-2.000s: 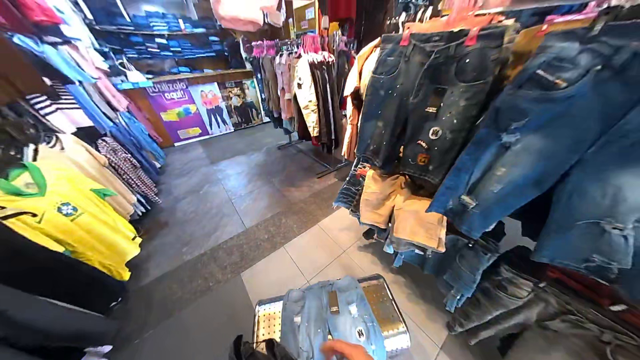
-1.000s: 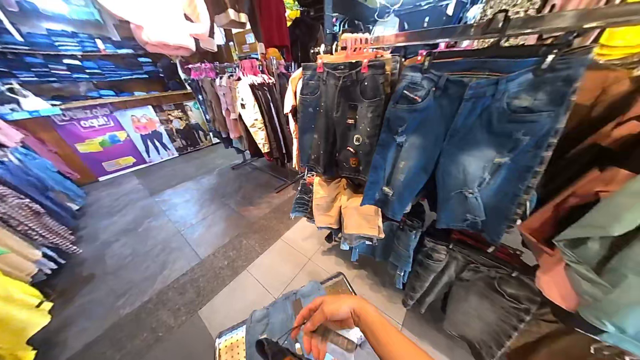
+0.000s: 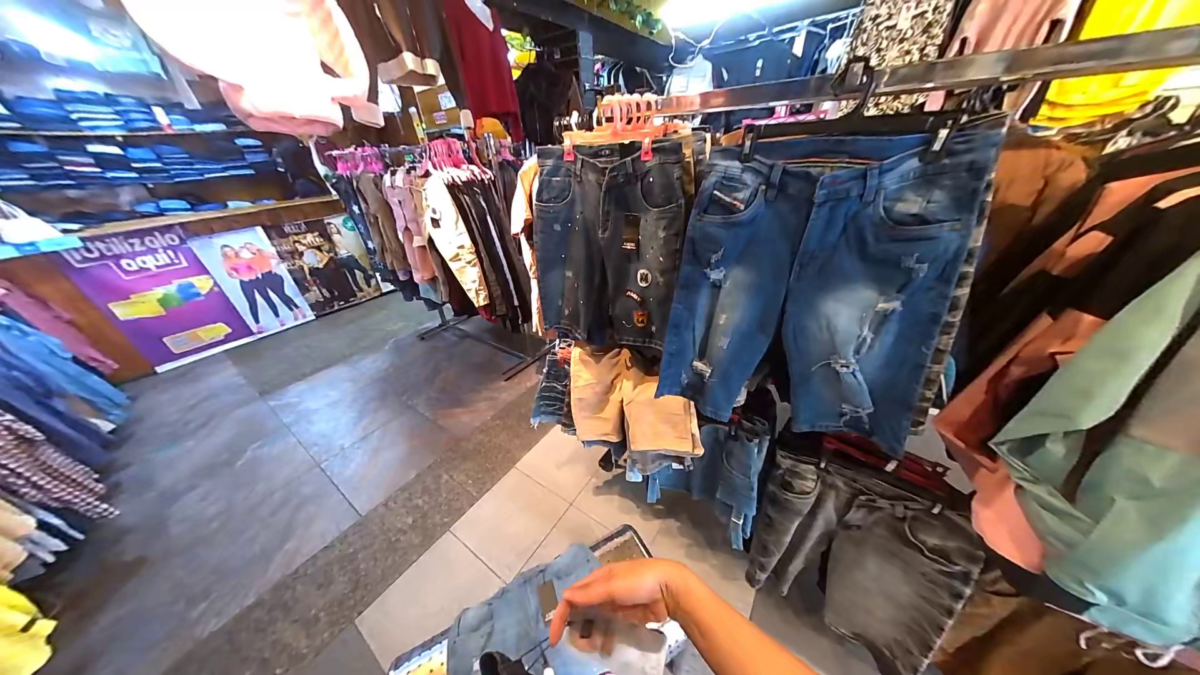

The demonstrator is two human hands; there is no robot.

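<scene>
My right hand (image 3: 614,597) reaches in from the lower right, its fingers bent down over light blue denim jeans (image 3: 497,614) with a dark tag. A pale grey, blurred piece (image 3: 628,647) lies just under the palm; whether the fingers grip it or only touch it, I cannot tell. The jeans rest on a low stand or stool with a metal rim (image 3: 623,536), mostly covered. A black item (image 3: 502,664) shows at the bottom edge, cut off by the frame. My left hand is out of view.
Ripped blue denim shorts (image 3: 816,272) and dark denim shorts (image 3: 614,244) hang ahead on a metal rail (image 3: 937,77). Tan shorts (image 3: 623,398) and grey jeans (image 3: 872,553) hang below. More clothes racks stand behind and left, beside a poster-fronted counter (image 3: 187,295).
The view has swung right. My right hand, low at the bottom edge two seconds ago, has come up further into view with its forearm over the jeans.
</scene>
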